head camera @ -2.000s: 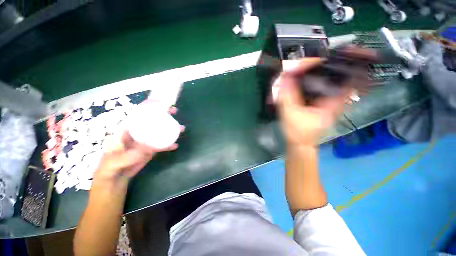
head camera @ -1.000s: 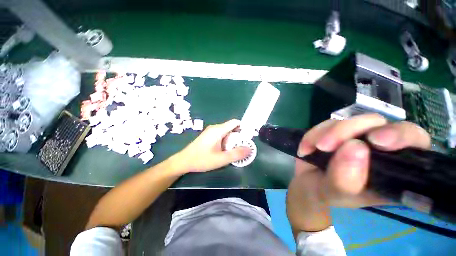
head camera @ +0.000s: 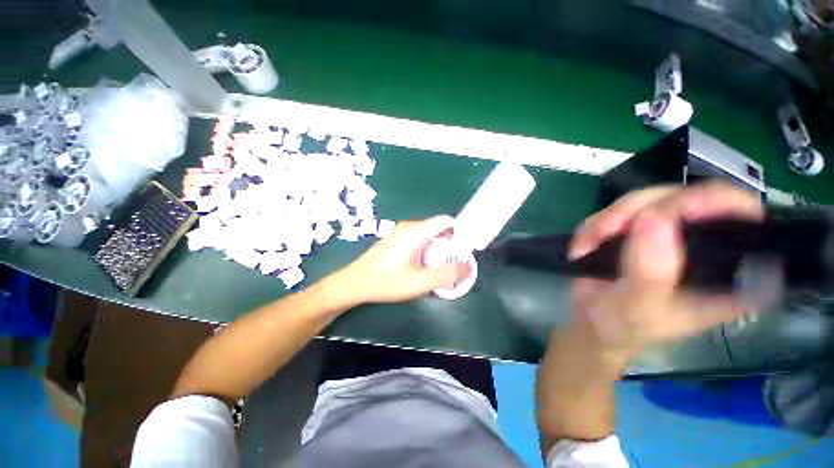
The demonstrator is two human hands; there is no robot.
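Note:
My left hand (head camera: 402,265) holds a white fan unit (head camera: 494,206) over the bench, its round spoked head under my fingers and thumb and its flat bar pointing up and right. My right hand (head camera: 654,260) is blurred and grips a black electric screwdriver (head camera: 722,251). The screwdriver lies nearly level, its tip pointing left close to the joint of head and bar. Whether the tip touches the unit I cannot tell.
A pile of small white pieces (head camera: 283,196) lies left, beside a dark tray of metallic bits (head camera: 146,238). Spoked housings (head camera: 46,174) and a plastic bag (head camera: 137,128) are far left. The screw feeder (head camera: 722,164) stands right, partly hidden. White units (head camera: 668,110) sit beyond the pale strip.
Two seconds ago the screwdriver was near the feeder at the right; it now points at the unit. The unit has been turned so its spoked head shows. The view has shifted.

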